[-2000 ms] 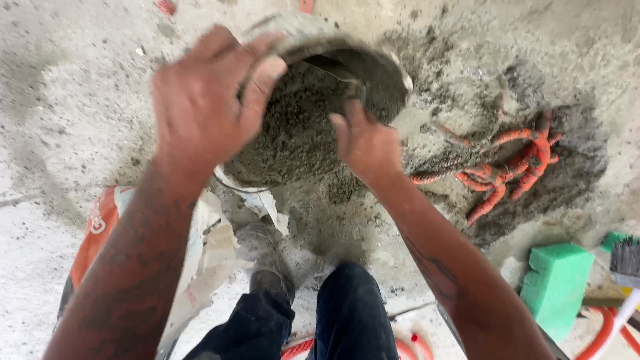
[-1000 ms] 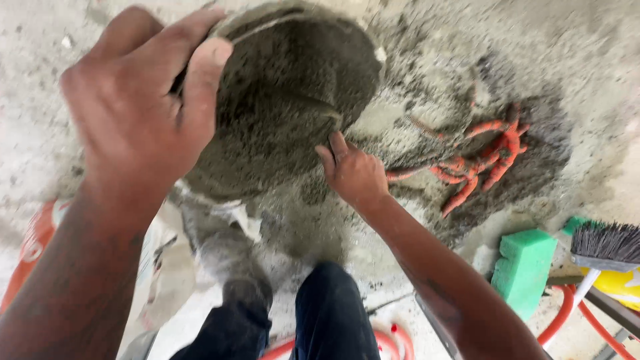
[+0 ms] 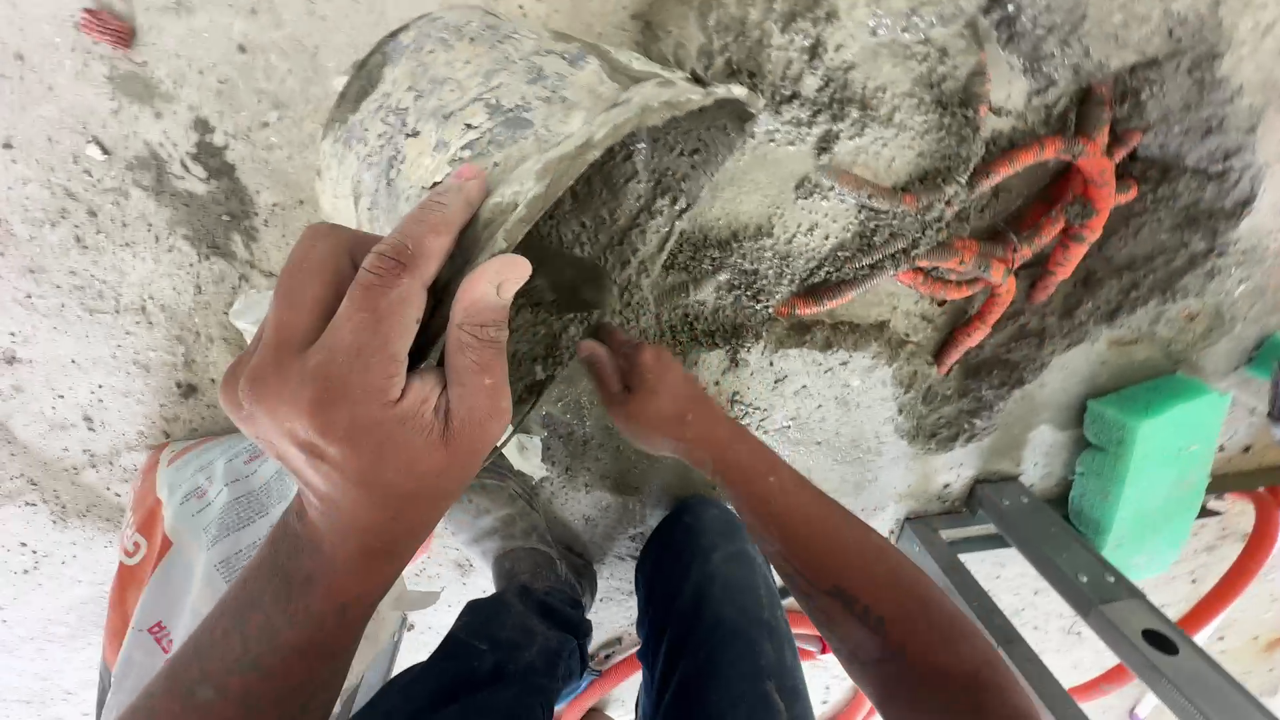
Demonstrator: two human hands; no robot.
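A mortar-crusted bucket (image 3: pixel 480 120) lies tipped on its side, its mouth facing right and toward me. My left hand (image 3: pixel 380 370) grips its rim, with the thumb at the mouth and a finger on the outer wall. Wet grey mortar (image 3: pixel 650 200) fills the mouth and meets the mortar on the floor. My right hand (image 3: pixel 650 395) is closed around the handle of a trowel (image 3: pixel 565 280), whose blade is in the bucket's mouth; the grip is mostly hidden by my fingers. Orange corrugated conduits (image 3: pixel 1060 210) stick out of the wet mortar to the right.
A green foam block (image 3: pixel 1150 470) lies at the right, near metal profiles (image 3: pixel 1090 590) and an orange hose (image 3: pixel 1240 560). At the lower left is a printed plastic sack (image 3: pixel 200 530). My boot (image 3: pixel 520 530) stands just below the bucket. A short red corrugated piece (image 3: pixel 106 29) lies upper left.
The bucket has tipped over further, so its outer wall now shows and its mouth faces the floor mortar on the right. Both hands stay at it.
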